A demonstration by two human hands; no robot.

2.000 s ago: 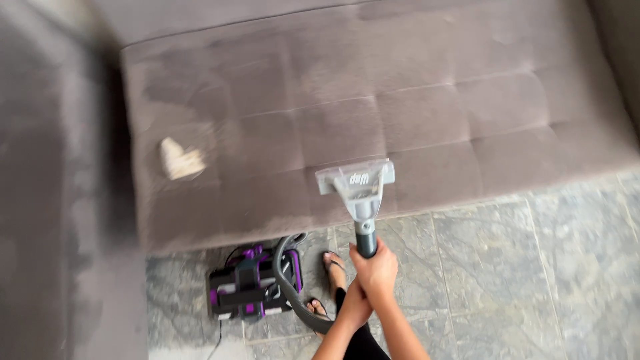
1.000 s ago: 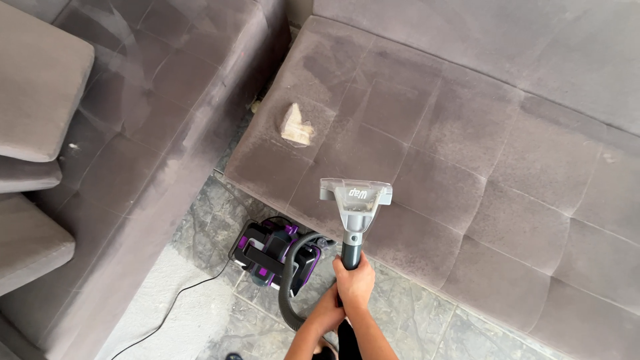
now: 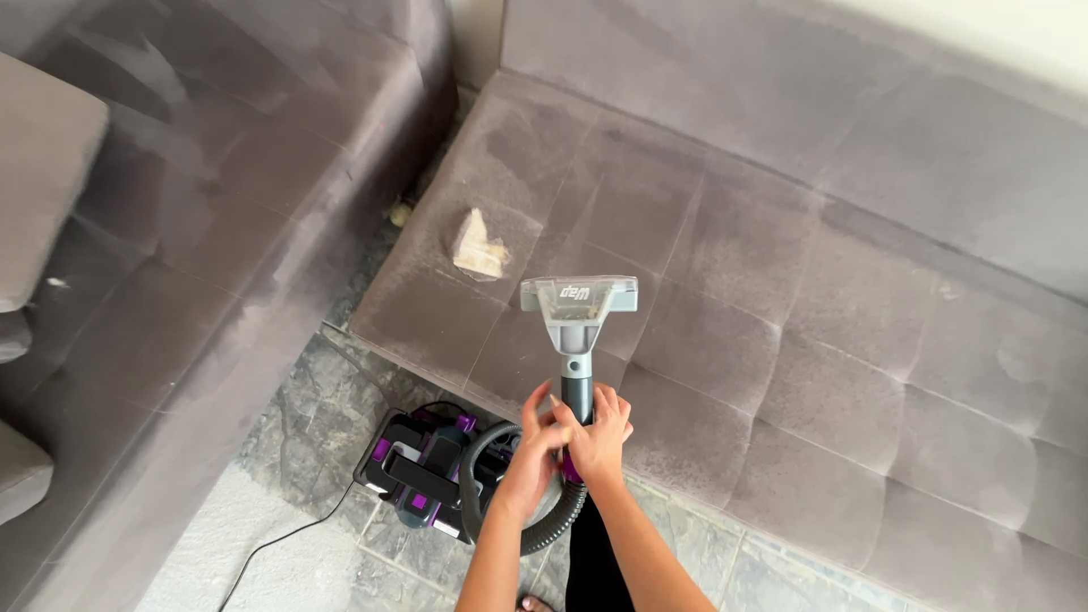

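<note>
My right hand (image 3: 603, 438) is wrapped around the dark handle of a Wap upholstery extraction nozzle (image 3: 578, 319), whose clear, wide head hangs over the front part of a grey tufted sofa seat (image 3: 722, 340). Close against the handle's left side is my left hand (image 3: 544, 442), its fingers raised and partly curled; whether it grips anything is not clear. A ribbed hose (image 3: 557, 523) runs from the handle's purple end and loops left. Pale padding shows at a torn patch (image 3: 480, 246) in the seat, up and left of the nozzle.
On the tiled floor beside the seat stands a black and purple extractor machine (image 3: 425, 476), with a thin cord (image 3: 280, 540) trailing from it. A second grey sofa section (image 3: 187, 255) fills the left, bearing cushions (image 3: 42, 170). The sofa's backrest (image 3: 722, 85) rises behind the seat.
The view has swung left, bringing in the second sofa section. My left hand's fingers have lifted and spread beside the handle, where both hands were close together on it before.
</note>
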